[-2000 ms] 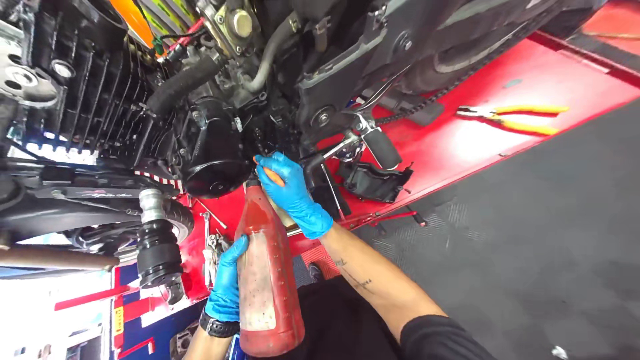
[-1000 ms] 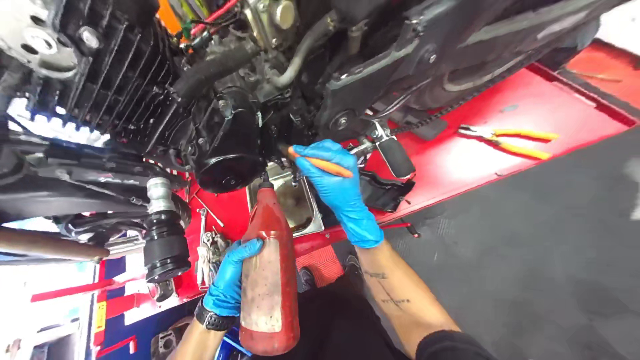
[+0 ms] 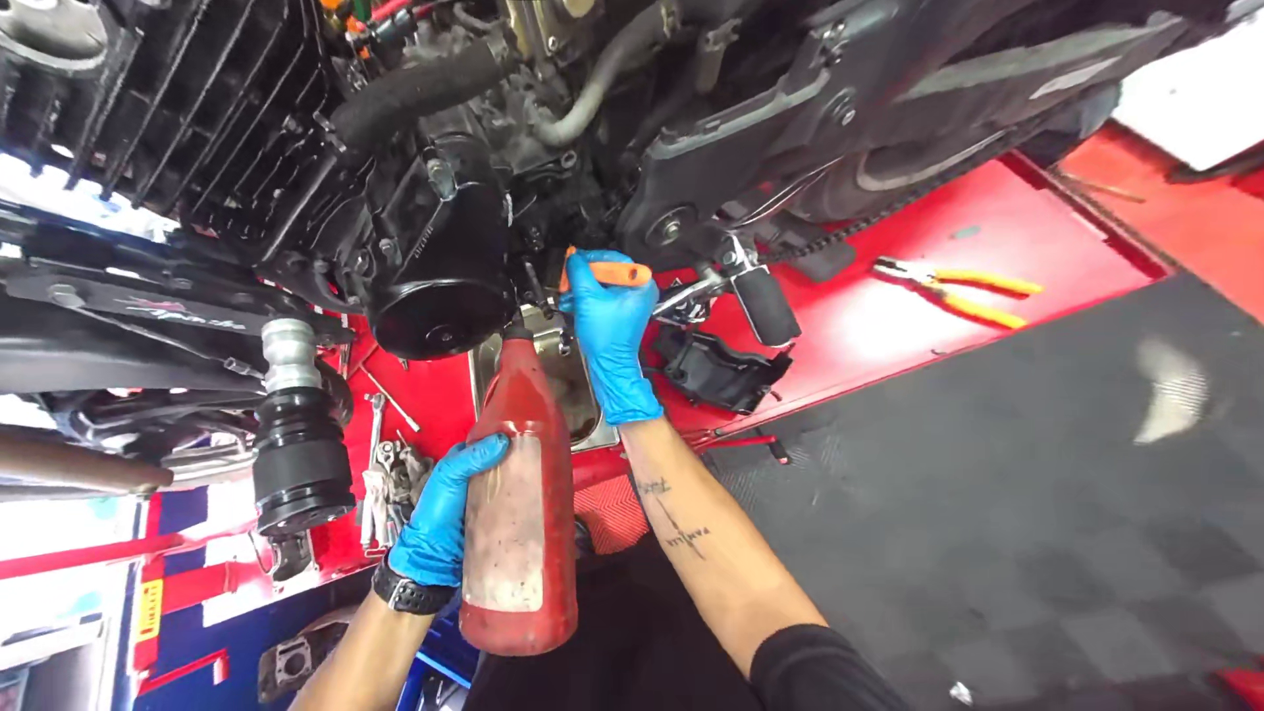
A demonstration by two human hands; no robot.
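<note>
In a blue glove, my left hand (image 3: 444,513) grips a red plastic squeeze bottle (image 3: 523,583) from its left side. The bottle's dark nozzle points up beside the round black engine cover (image 3: 444,316) of a motorcycle. My right hand (image 3: 612,326), also gloved in blue, holds an orange-handled tool (image 3: 624,274) among the dark parts right of that cover; the tool's working end is hidden. Behind the bottle and my right wrist lies a metal tray (image 3: 565,380). The rubber-covered footpeg (image 3: 765,304) is to the right of my right hand.
Pliers with yellow handles (image 3: 953,291) lie on the red lift platform (image 3: 849,346). A black plastic part (image 3: 726,370) lies below the footpeg. Metal tools (image 3: 390,484) are left of the bottle. A black cylindrical canister (image 3: 301,454) hangs at left; the drive chain (image 3: 839,237) runs right.
Between two seconds and one second ago, the orange-handled tool swung to point farther right from my right hand; now it sits closer to the dark parts. My left hand keeps hold of the bottle.
</note>
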